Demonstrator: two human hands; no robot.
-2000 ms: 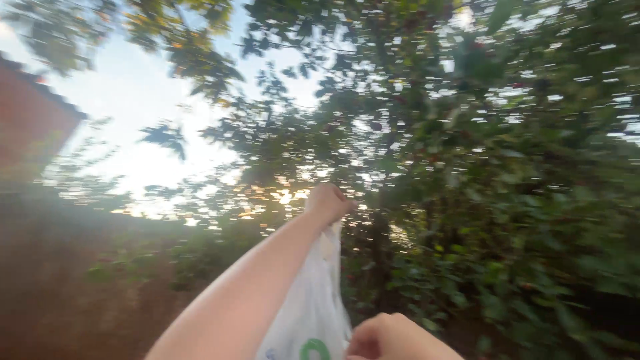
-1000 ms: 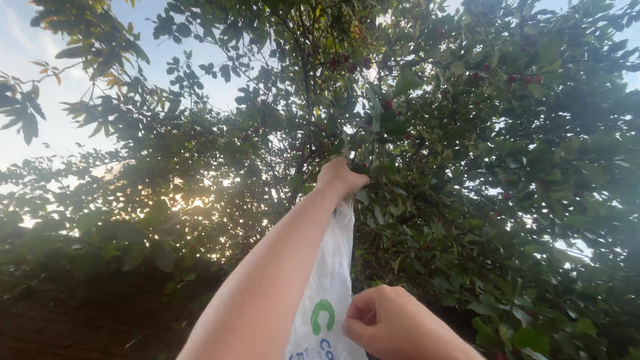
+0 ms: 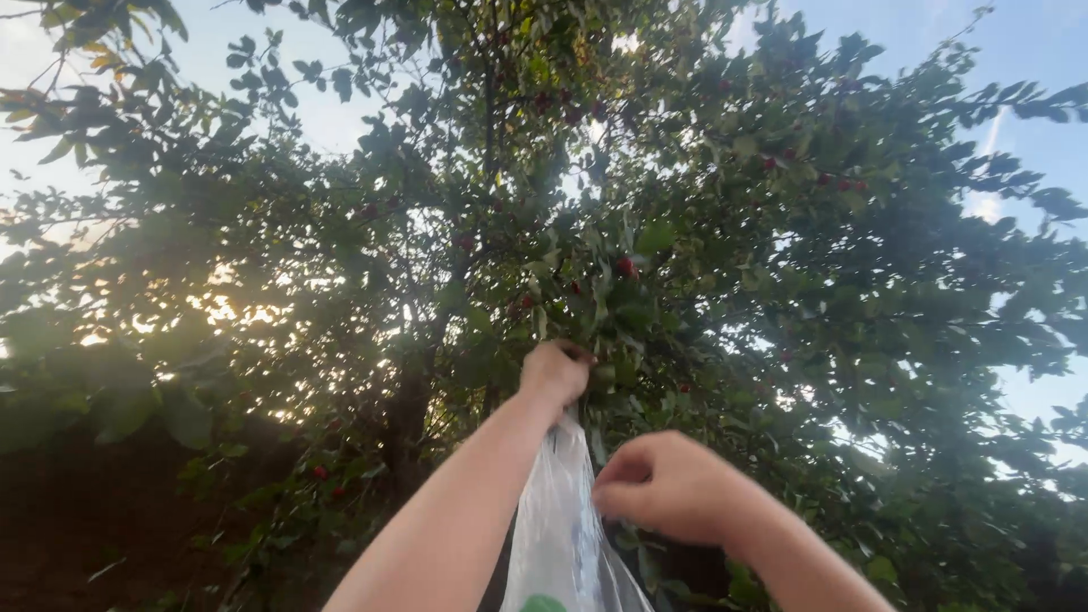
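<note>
My left hand (image 3: 557,374) is raised among the leaves at the middle, its fingers curled round the top of a white plastic bag (image 3: 557,527). The bag hangs down below it and bears green print. Close to the bag's right side is my right hand (image 3: 671,489), fingers bent toward the thumb; whether something small lies between them I cannot tell. Red fruit (image 3: 626,268) hangs in the foliage just above my left hand, and more red fruit (image 3: 841,183) shows at the upper right.
A leafy tree (image 3: 722,255) fills most of the view, with a dark trunk (image 3: 412,408) left of my left hand. A dark brown surface (image 3: 110,527) lies at the lower left. Low sunlight comes through the leaves on the left.
My right hand has risen from low on the bag to beside its upper part. My left hand keeps hold of the bag. The view has turned toward the tree.
</note>
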